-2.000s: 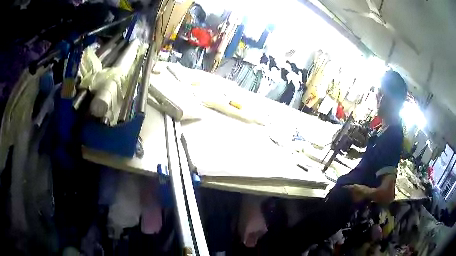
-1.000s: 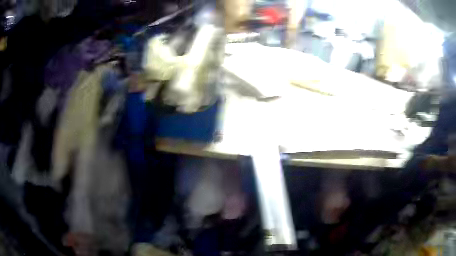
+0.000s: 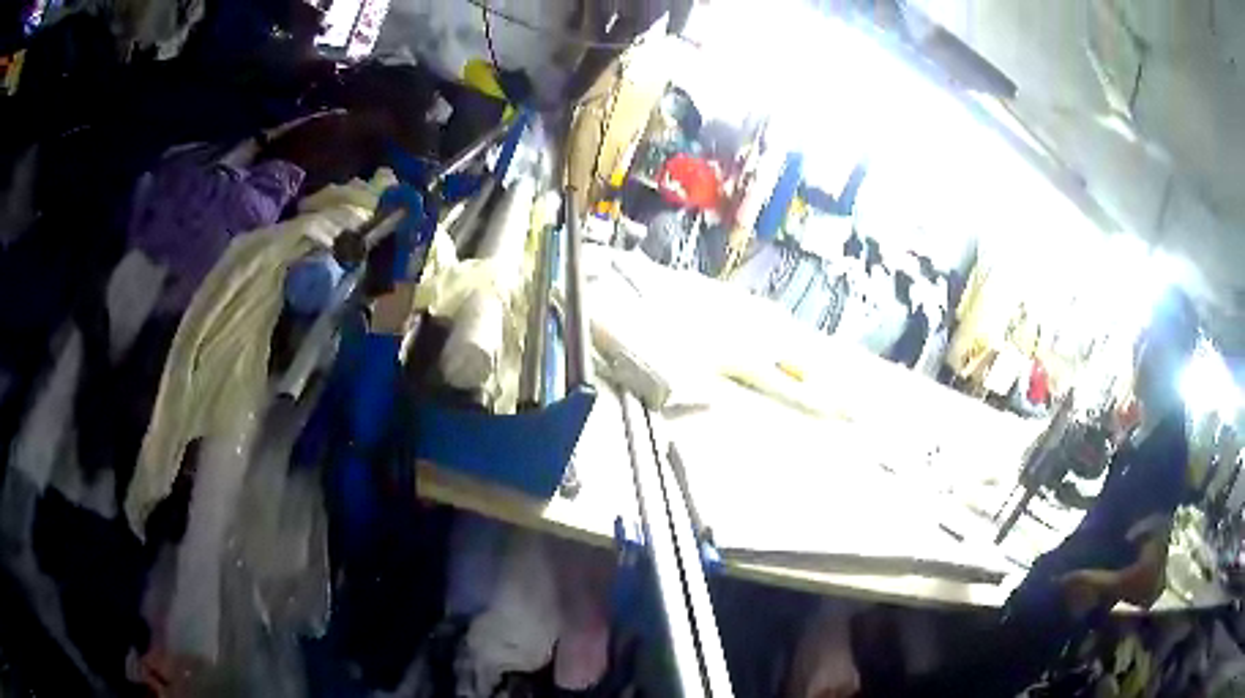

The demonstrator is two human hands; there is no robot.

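Neither of my hands is in the picture. Nearest in front of me is a large pale cutting table [image 3: 519,510], strongly glaring on top. A long metal rail [image 3: 669,545] crosses the table's front edge and runs down towards the bottom of the picture. A blue holder [image 3: 498,439] at the table's left end bears pale cloth rolls [image 3: 474,341] and metal rods. A flat pale stack [image 3: 860,562] lies along the table's front edge.
A person in dark clothes [image 3: 1140,505] is at the table's right end, forearm bent. Pale and purple cloth [image 3: 212,205] hangs at the left. Garments [image 3: 819,280] hang behind the table. Cloth lies under the table. Bright lights glare along the ceiling.
The view has swung left, blurring on the way, so the table and person now stand further right and more hanging cloth shows at the left. No hand has appeared.
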